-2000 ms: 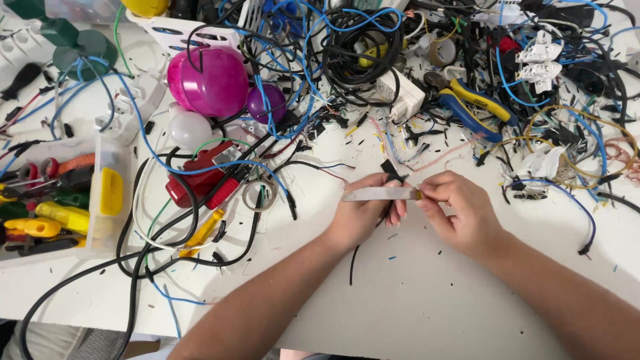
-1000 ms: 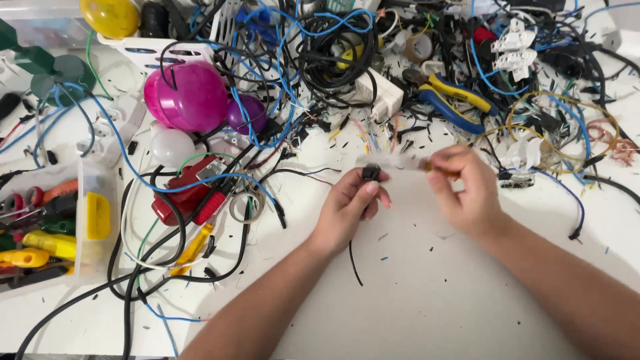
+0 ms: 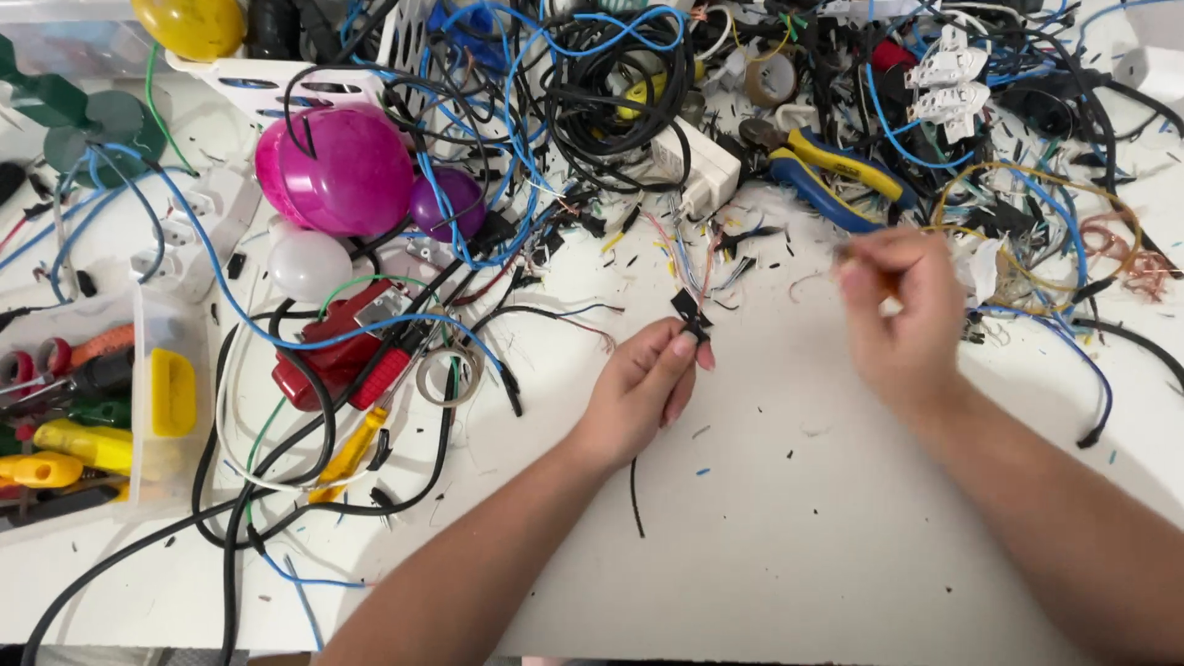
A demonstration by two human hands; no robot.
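My left hand (image 3: pixel 652 384) pinches a small black piece (image 3: pixel 689 314), which looks like a cable end or connector, between thumb and fingers. A thin black cable (image 3: pixel 635 499) hangs out below that hand. Raised to the right, my right hand (image 3: pixel 902 310) closes around the brownish-orange handle (image 3: pixel 888 280) of a tool whose blade is not discernible here. Just beyond the left hand, thin coloured wires (image 3: pixel 684 264) fan out on the white table. Blue and yellow pliers (image 3: pixel 832 176) lie beyond the right hand.
Tangled cables (image 3: pixel 610 92) and wire scraps cover the back. At left are a clear plastic box (image 3: pixel 139 407) of tools, a red tool (image 3: pixel 338 347), a yellow-handled screwdriver (image 3: pixel 350 453), a tape roll (image 3: pixel 450 376) and a magenta ball (image 3: pixel 338 171). A white adapter (image 3: pixel 698 166) stands behind the wires.
Two seconds ago my right hand held a knife with its blade across the black piece at my left hand. The right hand has since moved away to the right; the left still holds the piece.
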